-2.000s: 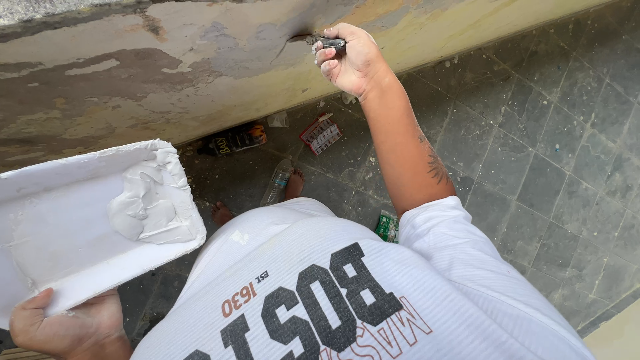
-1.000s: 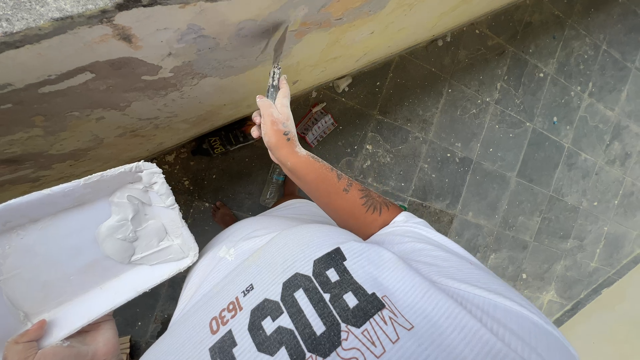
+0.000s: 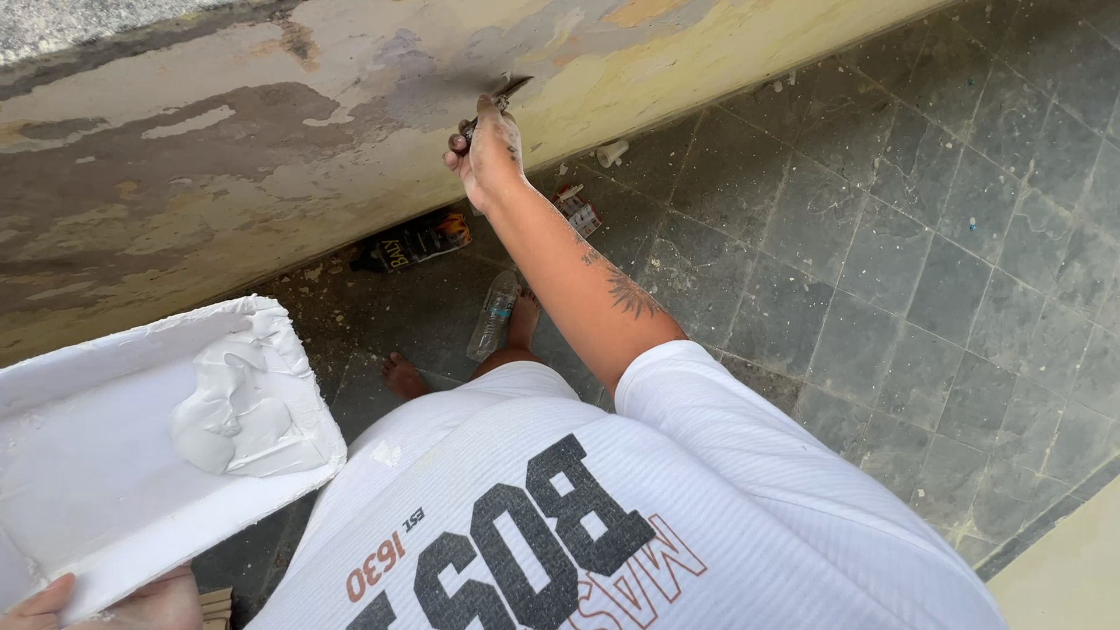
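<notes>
My right hand [image 3: 488, 153] is closed around the handle of a putty knife [image 3: 509, 90], whose thin blade lies at the patchy, peeling wall [image 3: 324, 166]. White residue coats the fingers. At the lower left, my left hand [image 3: 131, 604] grips the near edge of a white plastic tray [image 3: 96, 350], thumb on the rim and the other fingers mostly hidden beneath it. A mound of white putty [image 3: 232, 411] lies in the tray's right end.
Beside my bare feet, a clear plastic bottle [image 3: 493, 317] lies on the grey tiled floor [image 3: 840, 271]. A black bottle [image 3: 411, 242], a printed packet [image 3: 577, 213] and a small pale cup [image 3: 612, 153] are near the wall's base. Cardboard [image 3: 215, 607] shows below the tray.
My right hand has moved left along the wall since the earliest frame. The knife blade, pointing up the wall a second ago, now slants to the right. My left hand still holds the tray.
</notes>
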